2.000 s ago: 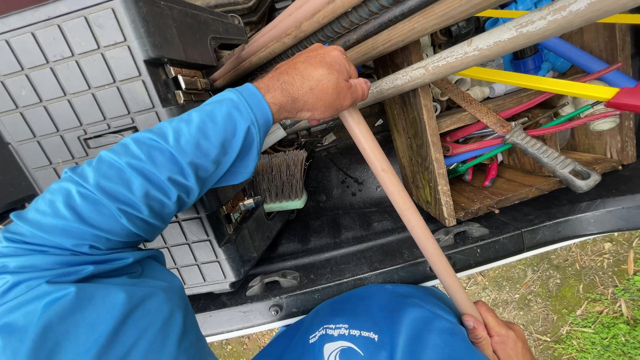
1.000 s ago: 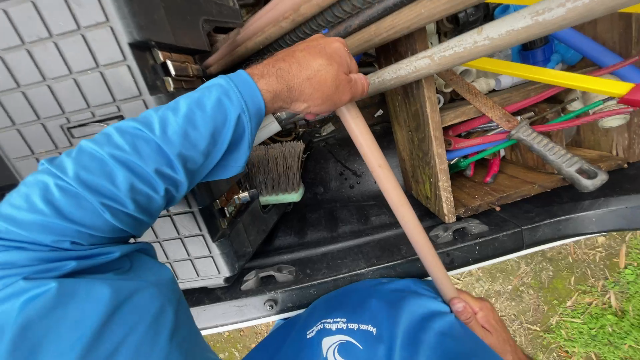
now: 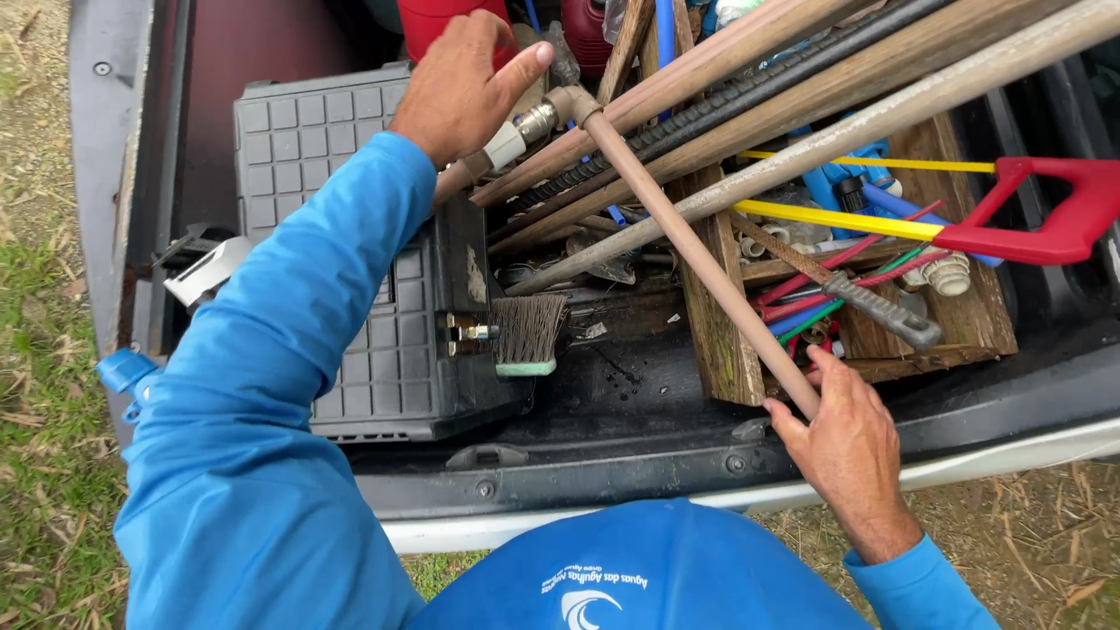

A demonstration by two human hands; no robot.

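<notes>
A brown plastic pipe (image 3: 700,254) slants across the vehicle's cargo bed, with an elbow fitting (image 3: 573,105) at its upper end. Joined to the elbow are a threaded metal connector (image 3: 535,121) and a white fitting (image 3: 505,146), then a short brown pipe piece. My left hand (image 3: 464,83) is raised just above these fittings, fingers together and thumb apart, with nothing visible in its grasp. At the pipe's lower end is my right hand (image 3: 836,420), its thumb and fingers on either side of the pipe; the palm side is hidden.
A black toolbox (image 3: 350,262) lies at left with a brush (image 3: 528,332) beside it. Wooden handles (image 3: 761,122) and a pale pole (image 3: 814,140) run to the upper right. At right, a wooden crate (image 3: 726,324) holds fittings, a red-yellow hacksaw (image 3: 1006,219) and a rusty-bladed saw (image 3: 875,306).
My left hand, closed around the pipe's upper end in the earlier frames, has let go, and the elbow and fittings now show. The view has shifted, with more of the toolbox in sight.
</notes>
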